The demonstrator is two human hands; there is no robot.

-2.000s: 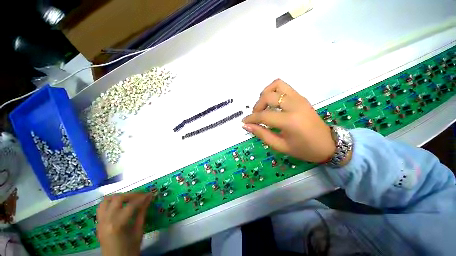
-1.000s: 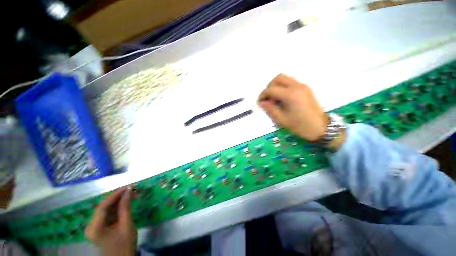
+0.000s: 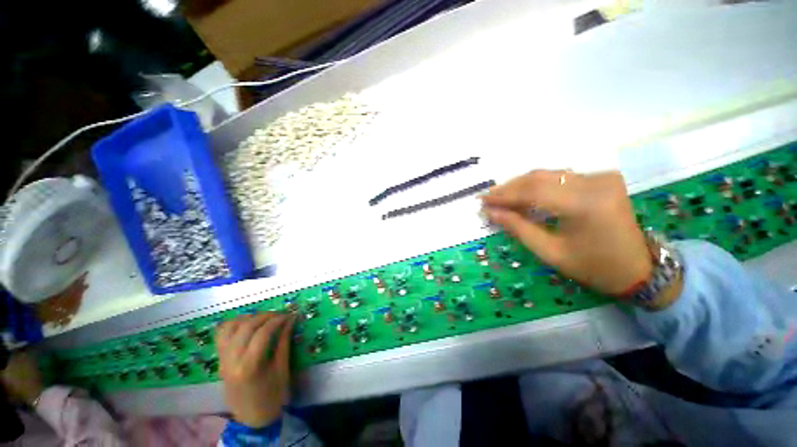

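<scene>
Green circuit board panels (image 3: 454, 292) crowded with small parts lie in a strip along the near bench edge. Two thin rows of small black components (image 3: 428, 181) lie on the white surface. My right hand (image 3: 572, 229) has thumb and finger close together at the right end of the nearer row; whether a piece is between them is blurred. My left hand (image 3: 253, 360) is over the panels, fingers bent down and bunched at the board; its fingertips do not show whether they hold anything.
A blue bin (image 3: 234, 231) holds silvery-grey cylinders. A cream component pile (image 3: 297, 140) lies beside it. A round white fan (image 3: 57, 240) and a reddish-brown pile (image 3: 65, 304) are at left. Another person's hand (image 3: 22, 377) is at lower left. A cardboard box (image 3: 253, 30) stands behind.
The view has swung left, showing more of the fan and another person's hand. My right hand has come to the nearer black row's end. My left fingers have lowered onto the panels since one second ago.
</scene>
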